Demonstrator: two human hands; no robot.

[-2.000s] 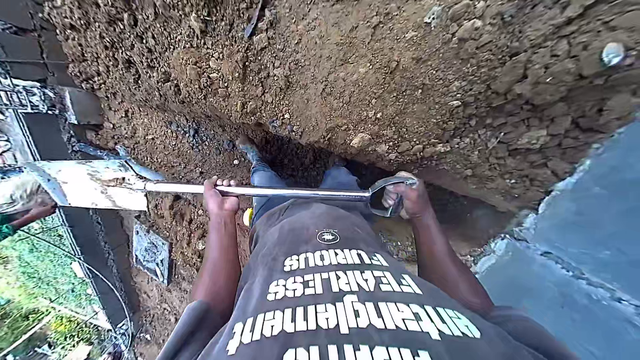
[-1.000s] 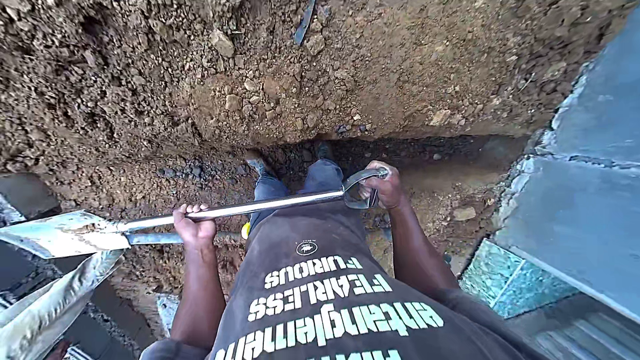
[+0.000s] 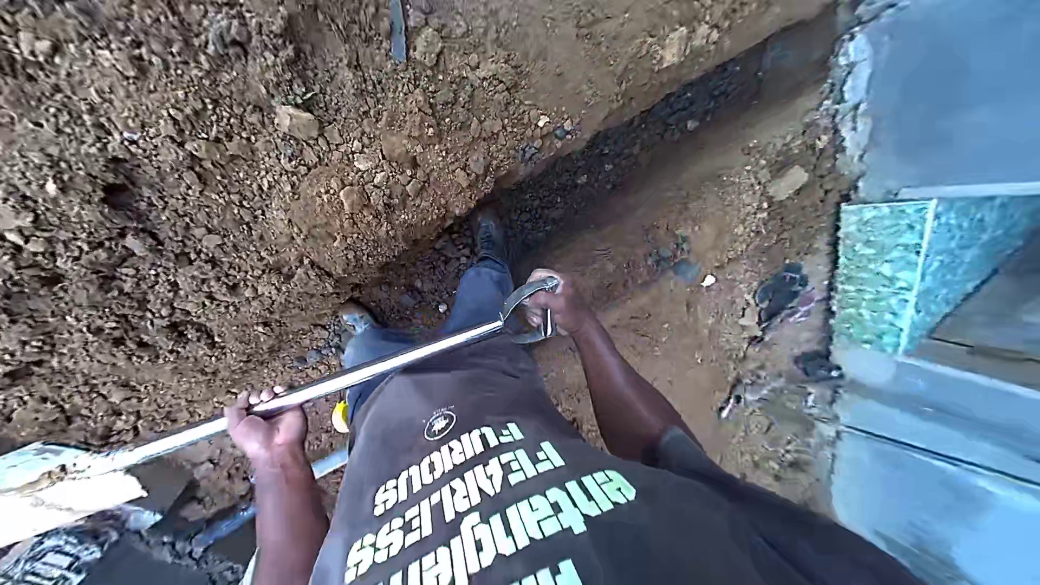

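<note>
A shovel with a metal shaft lies across the front of my body, sloping down to the left. My right hand is closed around its D-shaped handle. Farther down the shaft, my left hand grips it from below. The pale, dirt-smeared shovel blade reaches the left edge of the view, partly cut off. My boots stand on dark gravel in a narrow trench.
Loose soil and stones rise along the trench at the left. Grey concrete slabs and a green tiled surface border the right side. A blue pipe runs under my left forearm. A dark strip lies on the soil.
The view has swung considerably, bringing more of the trench and the green tiled surface into sight. Both hands have kept hold of the shovel. Its shaft slopes more steeply in the picture than before.
</note>
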